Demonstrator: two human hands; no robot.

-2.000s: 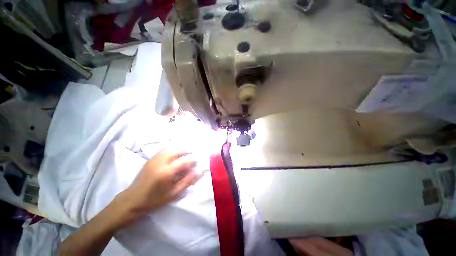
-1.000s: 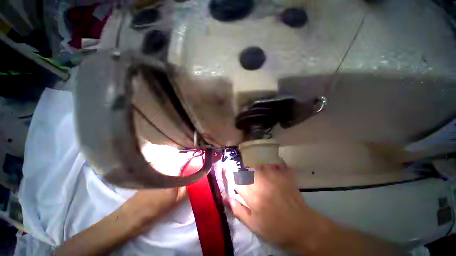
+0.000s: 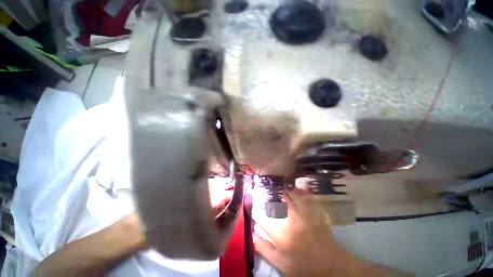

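The cream sewing machine head (image 3: 173, 162) fills the middle of the view, very close. The red band (image 3: 235, 251) with a dark edge runs from the bright needle area down to the bottom edge. White cloth (image 3: 70, 178) lies left of and under the band. My right hand (image 3: 297, 232) is just right of the band, near the needle, fingers partly behind machine parts; its grip cannot be told. My left forearm comes in from the lower left; the left hand (image 3: 220, 197) is mostly hidden behind the machine head, only a glaring bit showing.
A tension part with a spring (image 3: 324, 184) and red thread (image 3: 432, 111) is on the machine front. The pale table (image 3: 405, 243) is at the lower right. Red and white pieces (image 3: 105, 24) lie at the upper left.
My right hand has come up from the lower right to the needle area. The view has moved closer to the machine, and its head now covers most of my left hand.
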